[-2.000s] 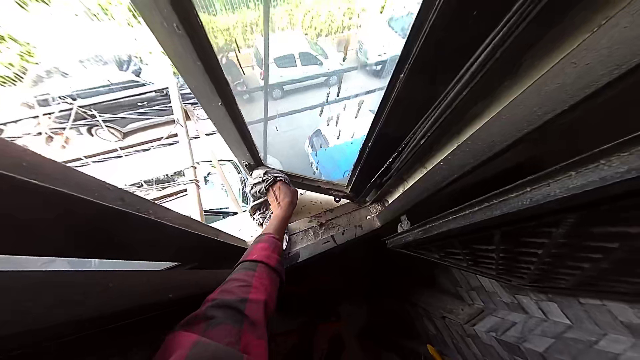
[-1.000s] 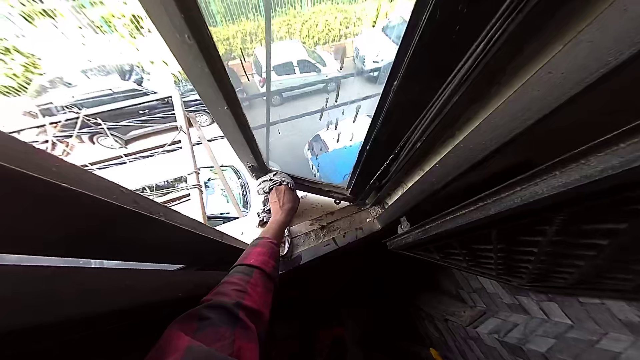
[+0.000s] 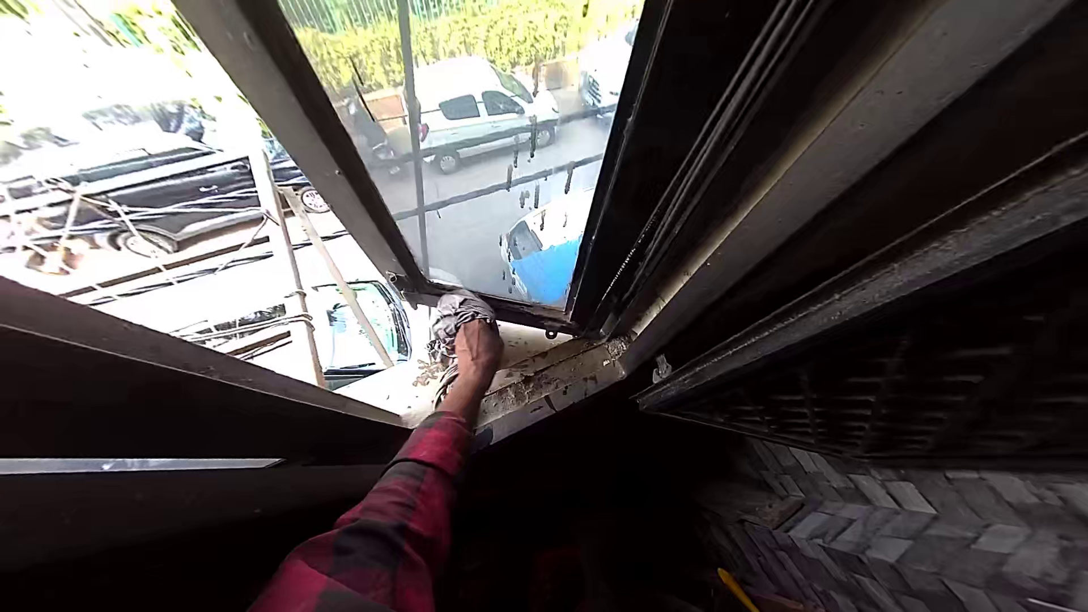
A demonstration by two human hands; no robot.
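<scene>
My left hand (image 3: 478,347), at the end of a red and black plaid sleeve, is closed on a crumpled grey cloth (image 3: 455,319). The cloth lies against the bottom corner of an open window sash (image 3: 510,308), just above the worn, dirty sill (image 3: 544,382). Above the hand, the sash's glass pane (image 3: 476,221) shows dark drip marks. My fingers are partly hidden by the cloth and the back of the hand. My right hand is not in view.
Dark frame members (image 3: 765,170) flank the opening. Outside are scaffold poles (image 3: 285,255) tied with rope and parked vehicles, including a white van (image 3: 484,115). At lower right are a dark grille (image 3: 892,365), herringbone flooring (image 3: 935,527) and a yellow object (image 3: 735,588).
The hand stays at the sash's bottom corner with the cloth, its wrist and forearm slightly shifted. Nothing has been let go.
</scene>
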